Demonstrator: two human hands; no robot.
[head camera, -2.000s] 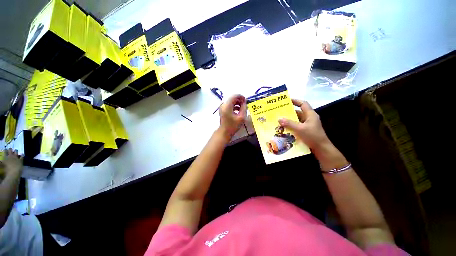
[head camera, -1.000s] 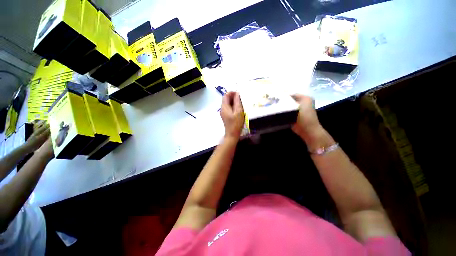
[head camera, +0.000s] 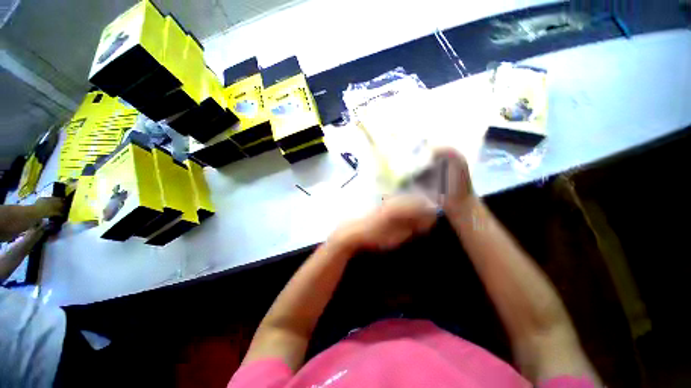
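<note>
My left hand (head camera: 398, 220) and my right hand (head camera: 454, 180) are close together at the bench's front edge. Both are motion-blurred and hold a retail box (head camera: 426, 182), of which a dark end and a pale, blurred face show between them. Its exact tilt cannot be told. A pile of clear plastic bags (head camera: 386, 95) lies just beyond, looking white. Small black loops (head camera: 349, 160) lie on the bench left of my hands. A bagged box (head camera: 520, 104) lies to the right, glossy film around it.
Yellow boxes stand stacked (head camera: 144, 68) at the left, with more nearer the front (head camera: 132, 193) and two with raised black flaps (head camera: 292, 114). A person's hands (head camera: 47, 208) work at far left. A black strip (head camera: 485, 53) crosses the bench. A brown carton edge (head camera: 606, 250) is below right.
The held box has turned from its printed face to a dark end, and my left hand has moved below it, towards my right. The whole view has shifted; bench items sit lower and further right.
</note>
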